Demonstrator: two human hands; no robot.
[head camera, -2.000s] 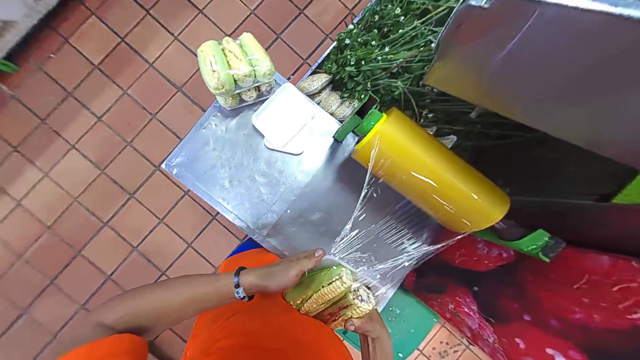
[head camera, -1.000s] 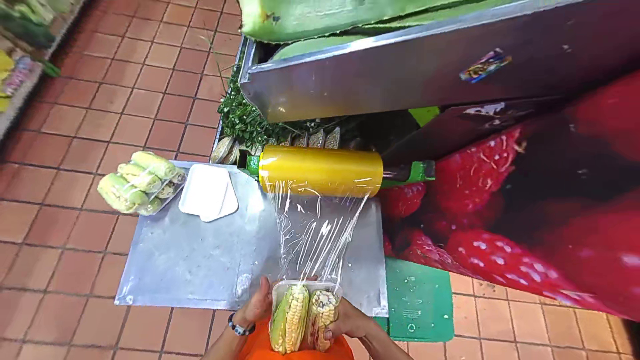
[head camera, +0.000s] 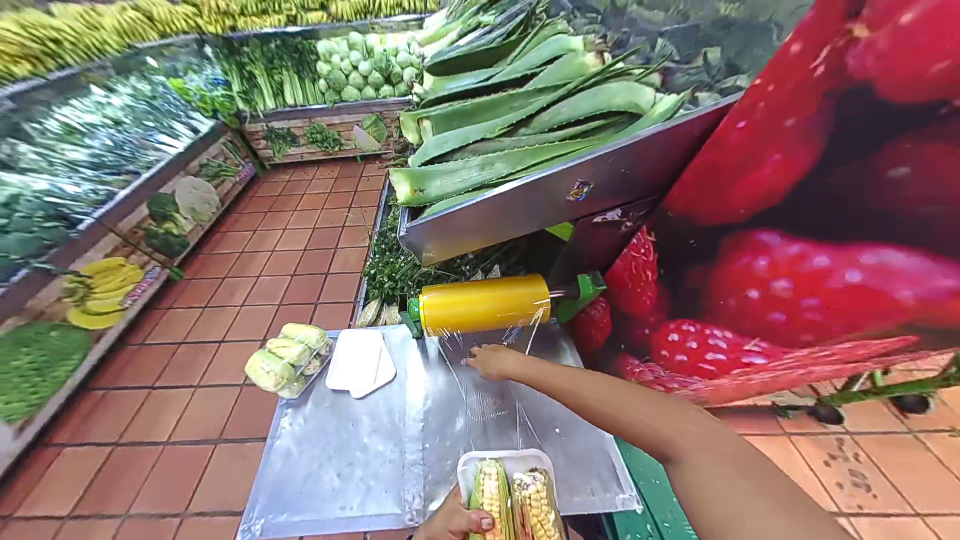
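Observation:
My left hand (head camera: 454, 517) grips a white foam tray (head camera: 517, 459) at the bottom centre, its thumb over the corn. Corn cobs (head camera: 491, 499) with kernels showing and green husks lie in that tray. Clear plastic film (head camera: 487, 405) stretches from the yellow film roll (head camera: 486, 304) down to the tray. My right hand (head camera: 491, 362) reaches over the film just below the roll, fingers somewhat bent; whether it pinches the film cannot be told. Green brackets (head camera: 589, 286) carry the roll at its ends.
A metal tabletop (head camera: 337, 465) bears flat white foam trays (head camera: 361, 361) and wrapped corn (head camera: 289, 360) at its left. Behind the roll, aloe leaves (head camera: 525, 127) fill a metal bin (head camera: 555, 195). A raspberry-printed panel (head camera: 787, 285) stands at right. Tiled floor (head camera: 247, 300) runs left, past produce shelves.
My right hand has left the corn tray and moved forward to the film near the roll. My left hand remains at the tray. The view has tilted up, showing more of the shop.

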